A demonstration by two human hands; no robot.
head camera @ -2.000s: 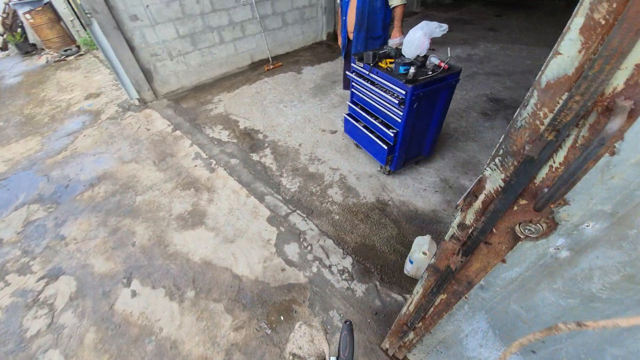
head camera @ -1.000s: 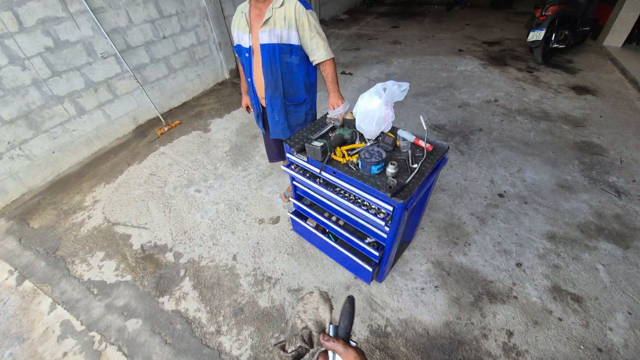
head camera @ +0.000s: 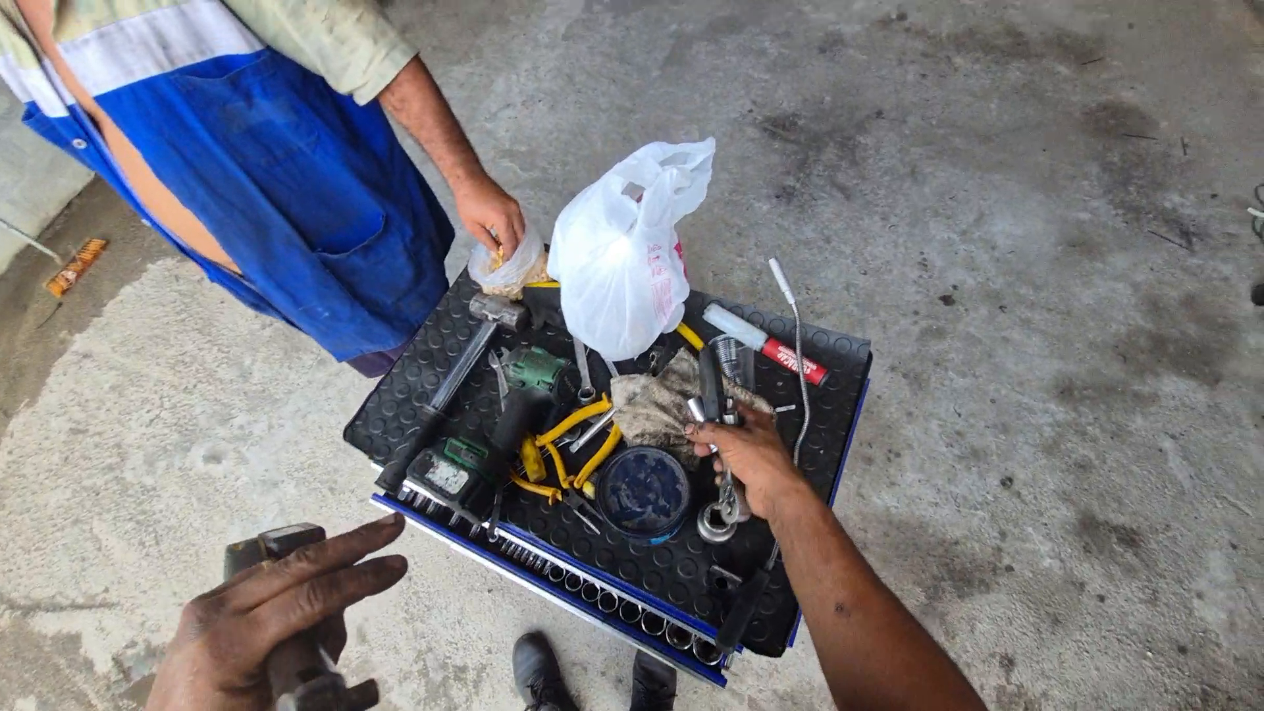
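Observation:
My left hand (head camera: pixel 267 612), at the lower left and off the cart, grips a dark metal tool (head camera: pixel 281 543), its kind unclear; two fingers are stretched out. Over the right part of the cart's black rubber top (head camera: pixel 632 563), my right hand (head camera: pixel 746 454) is closed on several metal tools, among them a ratchet (head camera: pixel 728 494) and one with a dark handle (head camera: pixel 709 380). A dirty rag (head camera: pixel 652 400) lies against that hand. Just left of it stands a round dark-lidded tub (head camera: pixel 644 491). Yellow-handled pliers (head camera: pixel 592 454) and a green cordless power tool (head camera: pixel 533 380) lie farther left.
At the upper left a person in a blue work coat (head camera: pixel 257 168) reaches into a small clear bag (head camera: pixel 509 265). A white plastic bag (head camera: pixel 622 257), a hammer (head camera: pixel 499 311), a red-and-white tube (head camera: pixel 795 360) and a flexible rod (head camera: pixel 802 385) are on the cart. Sockets (head camera: pixel 607 599) line an open drawer.
The view has come up close to the cart. My right hand, with tools and the rag, is now over the cart top. My left hand has come into view.

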